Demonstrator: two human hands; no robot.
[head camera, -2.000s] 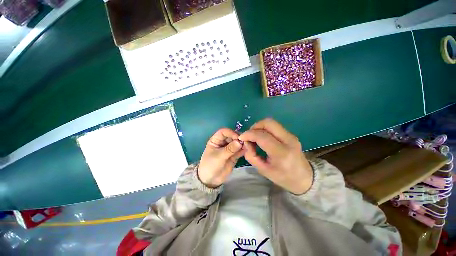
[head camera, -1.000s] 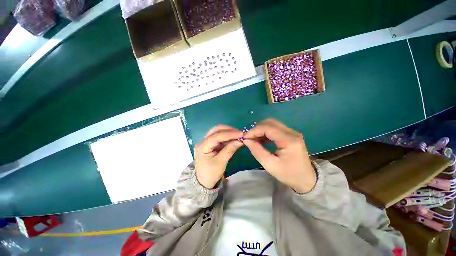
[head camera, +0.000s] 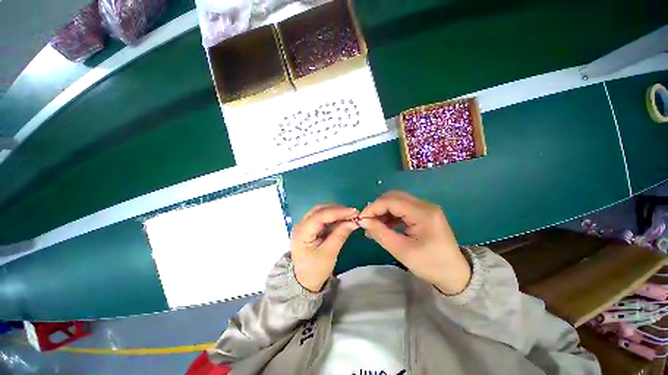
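Observation:
My left hand (head camera: 320, 242) and my right hand (head camera: 415, 236) are bare and meet fingertip to fingertip above the green bench. Between them they pinch a tiny pink-purple button cap (head camera: 357, 220), mostly hidden by the fingertips. Whether an insert is in it cannot be told. A tiny loose piece (head camera: 379, 182) lies on the green mat beyond the fingers. The shallow parts tray (head camera: 442, 135), full of glittering pink-purple caps, stands ahead to the right. Small sub-assemblies (head camera: 317, 124) lie in rows on a white board.
Twin cardboard boxes stand behind the rows, the left one dark inside (head camera: 251, 66), the right one with pinkish bits (head camera: 322, 48). A blank white work board (head camera: 220, 245) lies left. A tape roll (head camera: 657, 102) is far right. A carton (head camera: 579, 275) with pink hair dryers (head camera: 630, 322) stands lower right.
The view has shifted, so the bench things sit lower and further right in the picture. My hands stay fingertip to fingertip. The loose pieces near the fingers are now mostly out of sight.

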